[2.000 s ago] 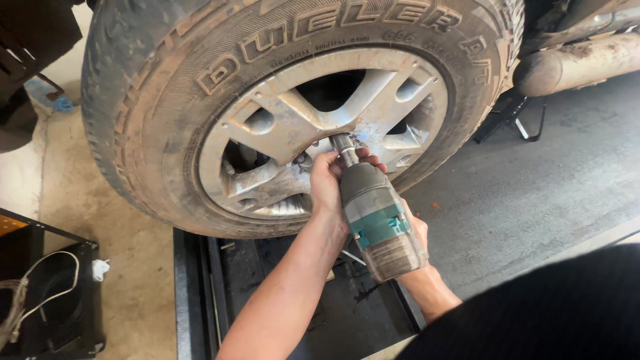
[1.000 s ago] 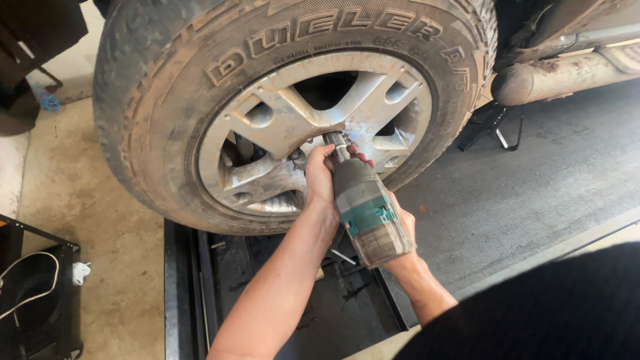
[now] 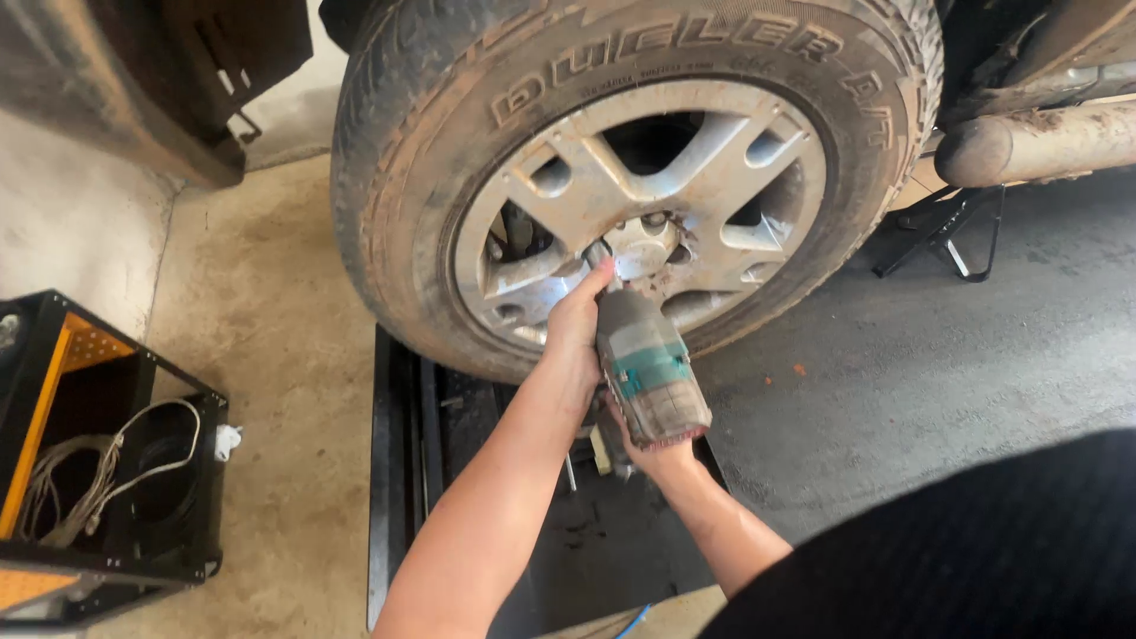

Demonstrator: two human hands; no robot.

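Note:
A cordless impact wrench [image 3: 652, 368], grey and teal, is held between both hands, its socket [image 3: 598, 253] on the lug position left of the hub centre. My left hand [image 3: 581, 311] wraps the wrench's front end, with the thumb close to the socket. Below the motor housing, my right hand [image 3: 652, 448] grips the handle, largely hidden by the tool. The dirty alloy wheel [image 3: 692, 195] carries a muddy tyre [image 3: 417, 195]. A lug nut [image 3: 655, 219] shows above the hub's centre cap [image 3: 641, 250].
A black and orange cart [image 3: 133, 351] with a coiled cable [image 3: 106, 470] stands at left. Under the wheel lies a black metal platform [image 3: 612, 541]. A black stand [image 3: 954, 231] is at right beneath a rusty tubular side step [image 3: 1029, 146]. A dark panel hangs upper left.
The socket has moved from the upper part of the hub to its left side, both hands staying on the impact wrench. The view has shifted.

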